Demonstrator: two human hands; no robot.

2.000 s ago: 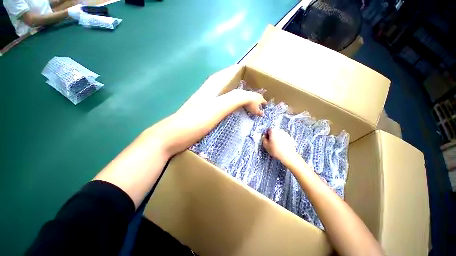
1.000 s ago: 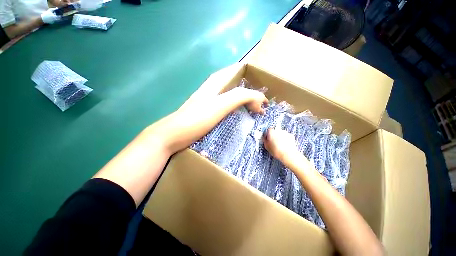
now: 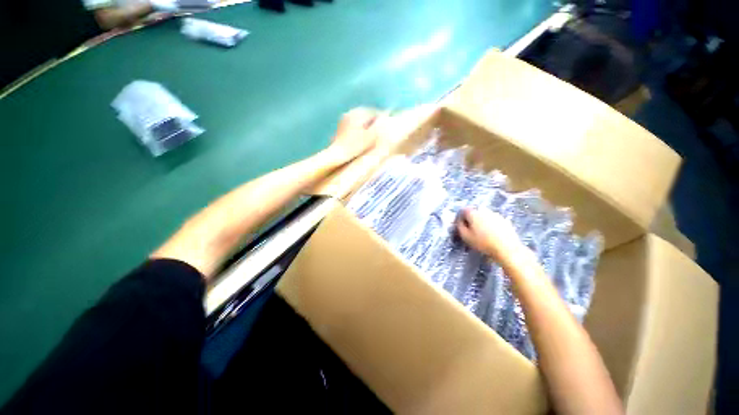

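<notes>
The open carton holds rows of bubble-wrapped units standing upright, with crinkled plastic ends on top. My right hand is inside the carton on top of the units, its fingers curled at the plastic; whether it grips one is unclear. My left hand is outside the carton, over its left flap beside the green surface. It is blurred, and its fingers are partly hidden.
The green worktable lies left of the carton, with a metal edge rail. A bubble-wrapped pack lies on it, and another lies farther back. Another person's arm is at the far side. A dark fan stands behind the carton.
My left hand has come out of the carton and moved up and left to its flap. My right hand remains among the units. The view has shifted, and the metal rail now shows.
</notes>
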